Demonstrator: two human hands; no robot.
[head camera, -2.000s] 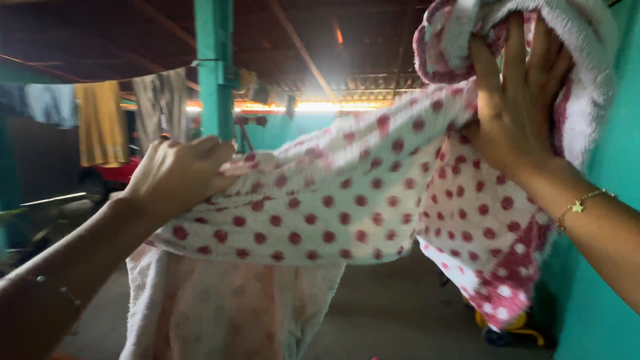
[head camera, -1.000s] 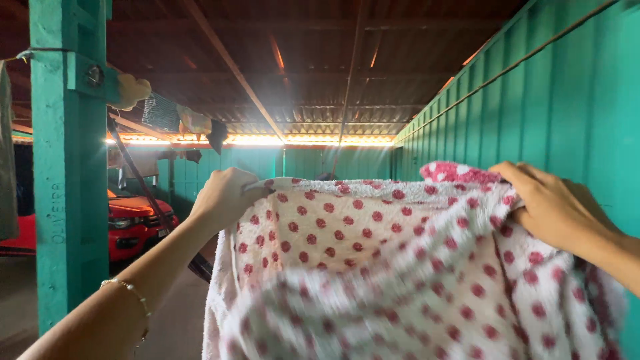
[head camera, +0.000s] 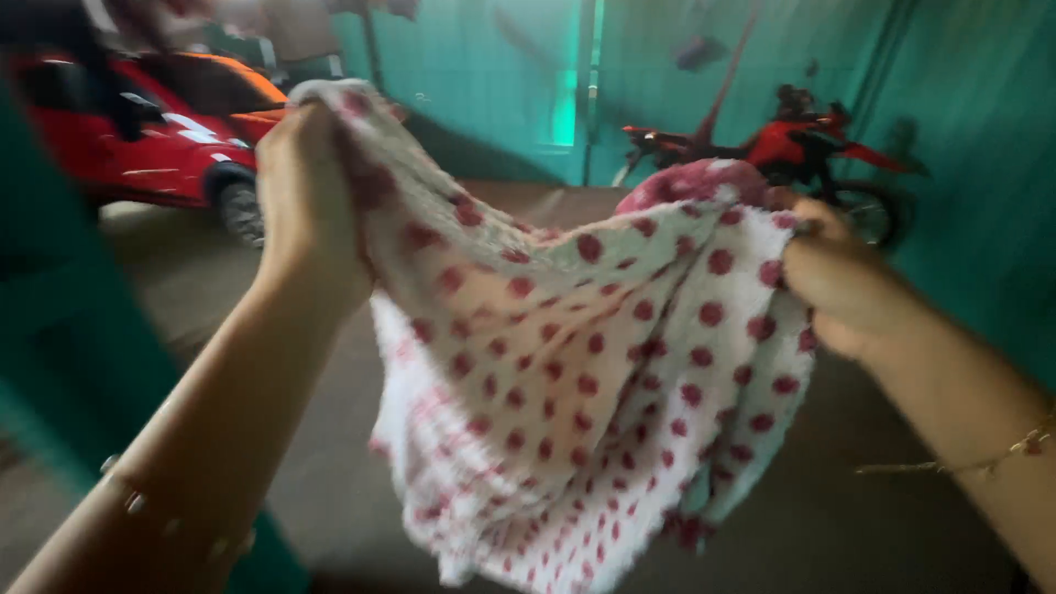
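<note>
A fluffy white fabric piece with dark pink polka dots (head camera: 569, 355) hangs between my two hands, sagging in the middle. My left hand (head camera: 309, 190) grips its upper left edge, raised a little higher than the other. At the upper right edge, my right hand (head camera: 833, 280) is closed on the cloth. A bunched pink part with pale dots (head camera: 693, 183) sticks up behind the edge beside my right hand. Thin bracelets are on both wrists. The picture is blurred, and the fingertips are partly hidden by the cloth.
A red car (head camera: 165, 132) stands at the back left, and a red motorcycle (head camera: 784, 148) leans by the green metal wall (head camera: 495, 82). A green post (head camera: 74, 313) rises close on the left. Blurred hanging cloths (head camera: 297, 29) are at the top left.
The view has swung down and left since a second ago. The cloth, stretched nearly level then, now sags between my hands. The motorcycle has come into view.
</note>
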